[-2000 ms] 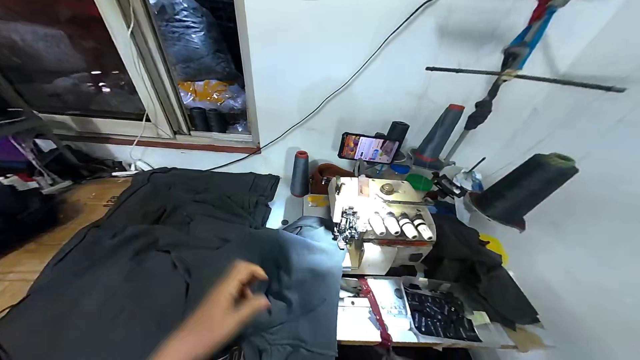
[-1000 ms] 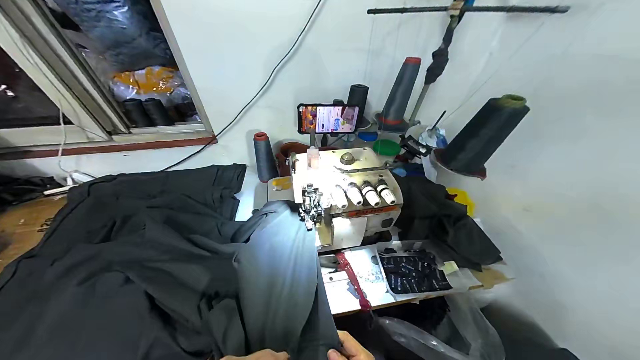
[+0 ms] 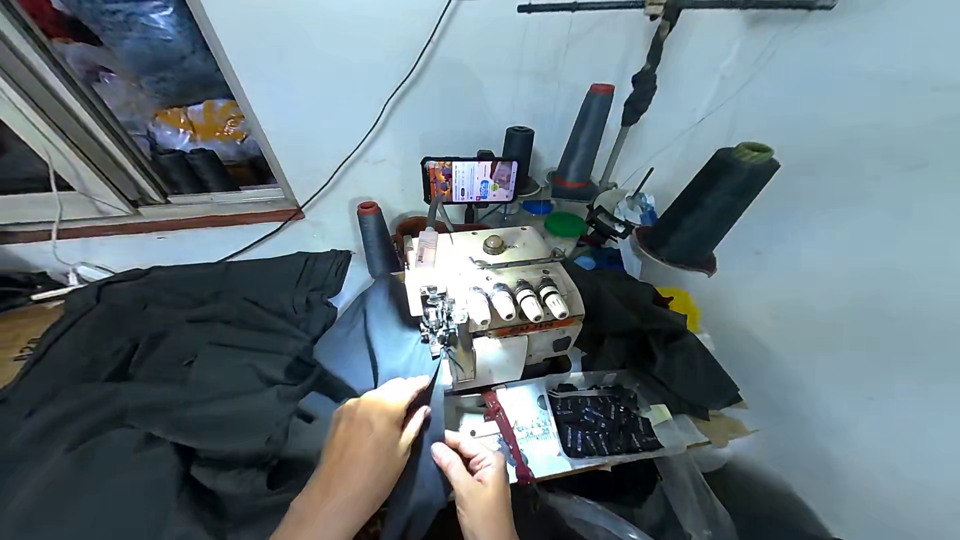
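Observation:
A dark fabric piece (image 3: 382, 330) lies with its edge at the presser foot (image 3: 437, 322) of a lit overlock sewing machine (image 3: 495, 285). My left hand (image 3: 375, 427) grips the fabric just in front of the foot, thumb and fingers pinching a fold near its edge. Lower and to the right, my right hand (image 3: 476, 476) pinches the same fabric edge between thumb and fingers. A large heap of dark garments (image 3: 187, 375) spreads over the table to the left, touching the fabric at the machine. The fabric's lower end drops out of view between my forearms.
A clear plastic tray (image 3: 555, 427) of small black labels sits right of my right hand, beside a red strip (image 3: 508, 435). Behind the machine stand a phone (image 3: 470, 180) and thread cones (image 3: 589, 139). More dark cloth (image 3: 645, 337) lies at the machine's right.
Both hands have moved up from the bottom edge toward the machine, with the fabric edge now held near the presser foot. Two seconds ago one hand was over the cloth at left.

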